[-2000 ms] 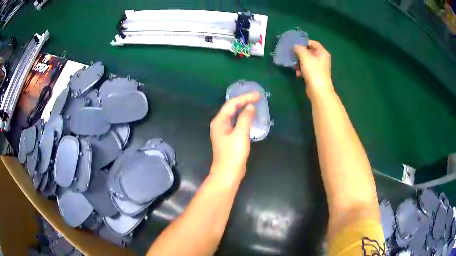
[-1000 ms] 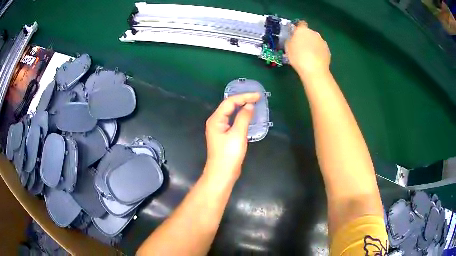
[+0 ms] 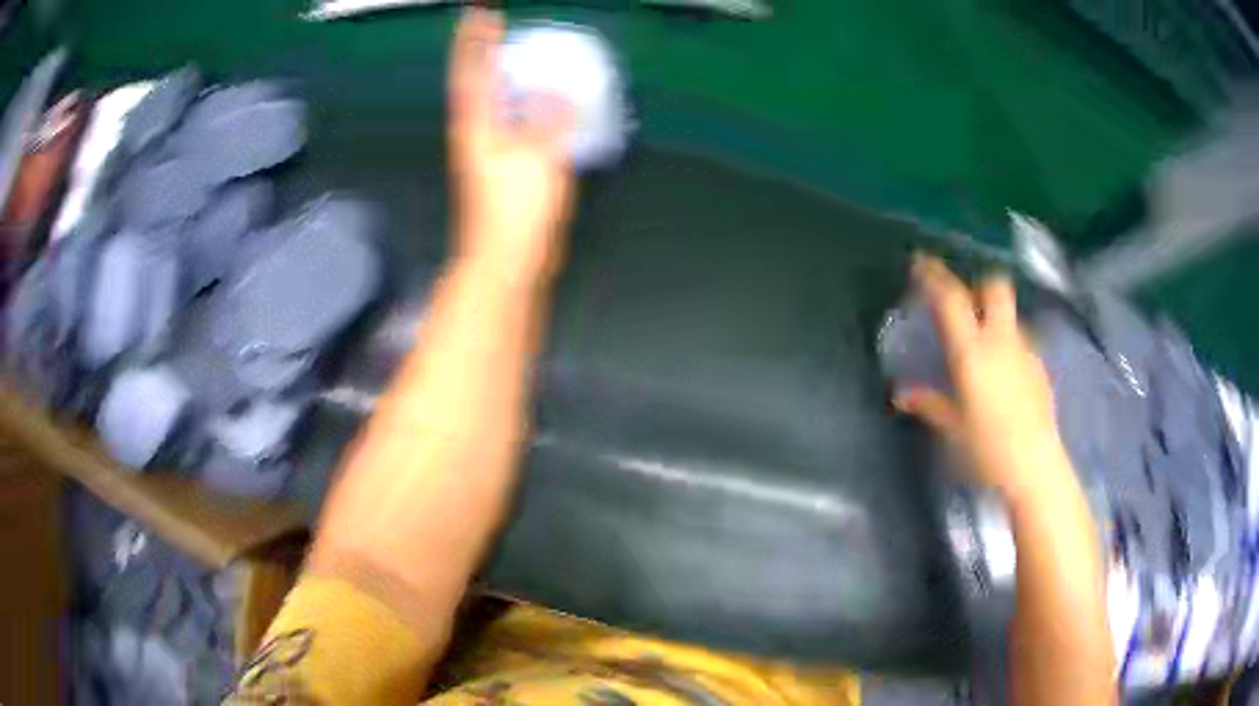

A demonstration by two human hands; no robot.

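The frame is blurred. My left hand (image 3: 514, 159) is at the top centre, near the belt's near edge, and holds a pale grey end cap (image 3: 580, 94) with its fingers at the cap's left side. My right hand (image 3: 983, 372) is at the right, over the left edge of the right cap pile (image 3: 1125, 400). Its fingers are around a grey cap (image 3: 914, 345); the blur hides how firmly it is gripped. Only the near edge of a white appliance body (image 3: 394, 7) shows at the top rim.
Another pile of grey caps (image 3: 290, 283) lies at the left on the dark worktop (image 3: 690, 400). An open brown carton (image 3: 152, 503) with caps inside is at the lower left. The green belt (image 3: 815, 97) runs across the top. A grey metal part (image 3: 1187, 200) stands at the right.
My right hand has left the appliance body's motor end and moved down right to the right pile. My left hand has moved up and left with its cap. The view has shifted, leaving the body almost out of frame.
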